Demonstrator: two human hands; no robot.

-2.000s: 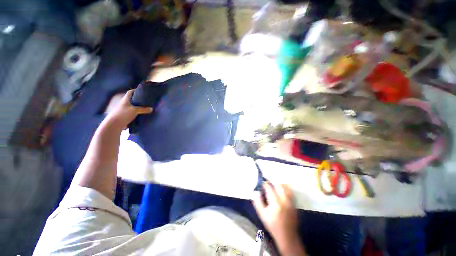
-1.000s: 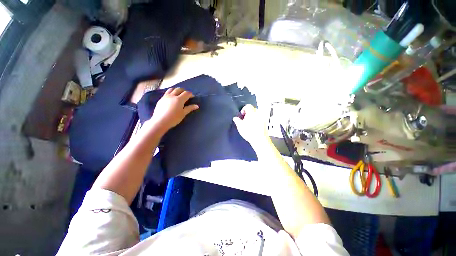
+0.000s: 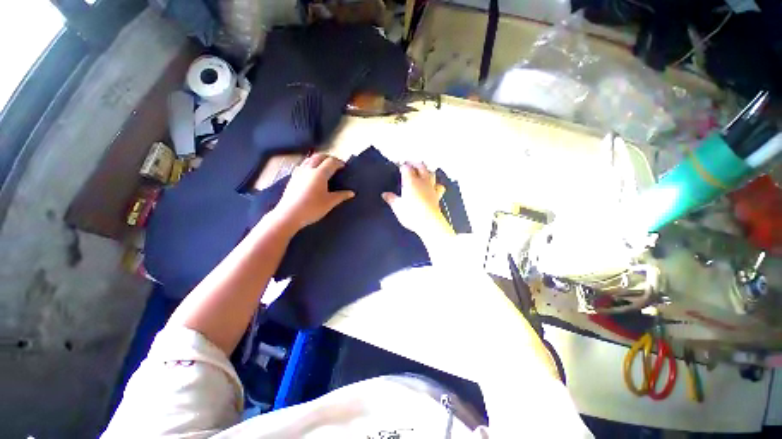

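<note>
A stack of dark fabric panels (image 3: 360, 249) lies on the white table in front of me, its lower edge hanging over the table's front edge. My left hand (image 3: 315, 190) rests on the upper left edge of the stack, fingers on the fabric. My right hand (image 3: 418, 195) is at the upper right edge, thumb on top and fingers at the far edge, holding the fabric. Dark shears (image 3: 521, 296) lie on the table right of the stack, partly hidden by my right forearm.
More dark fabric (image 3: 193, 227) lies at left. A white roll (image 3: 210, 77) is far left. The sewing machine (image 3: 592, 244) is at right, with red-yellow scissors (image 3: 652, 367) before it and a green holder (image 3: 699, 180) above. A blue crate (image 3: 296, 369) is below the table edge.
The shears left my right hand and lie on the table. Both hands are now on the panels; since the last frame my right hand has moved up to their far edge. The view has shifted.
</note>
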